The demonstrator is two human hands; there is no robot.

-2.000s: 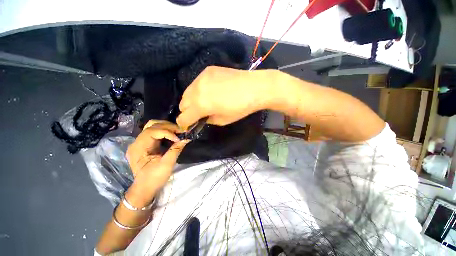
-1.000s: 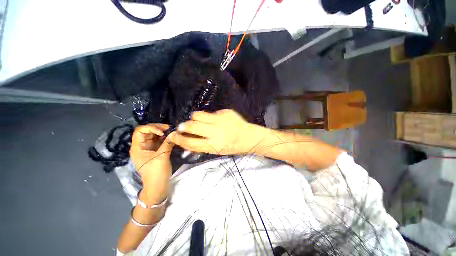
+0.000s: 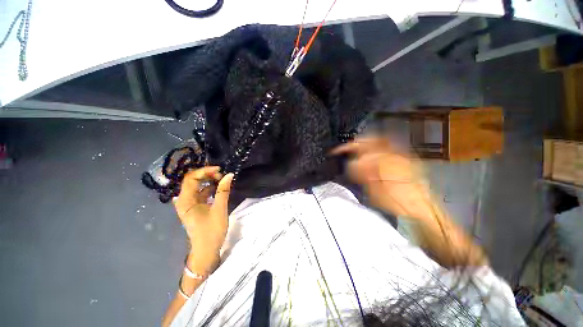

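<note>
The black nubby garment (image 3: 300,128) lies bunched on my lap and reaches up to the table edge. A shiny beaded trim (image 3: 256,131) runs slantwise along it down to my left fingers. My left hand (image 3: 206,201) pinches the trim's lower end between thumb and fingers. My right hand (image 3: 383,175) is blurred, off to the right, beside the garment's right side; its fingertips look close together, and whether it holds a needle or thread cannot be seen. A silvery metal clip (image 3: 295,62) grips the garment's top, tied to an orange-red cord (image 3: 312,38).
The white table edge (image 3: 115,57) curves across the top, with a pale chain (image 3: 24,48) and a black scissors loop (image 3: 195,7) on it. A loose black trim coil (image 3: 167,171) hangs left of the garment. A wooden stool (image 3: 476,133) stands at right.
My right hand has moved away from my left hand to the right. My left hand stays at the trim. More of the beaded trim shows, and the view has shifted.
</note>
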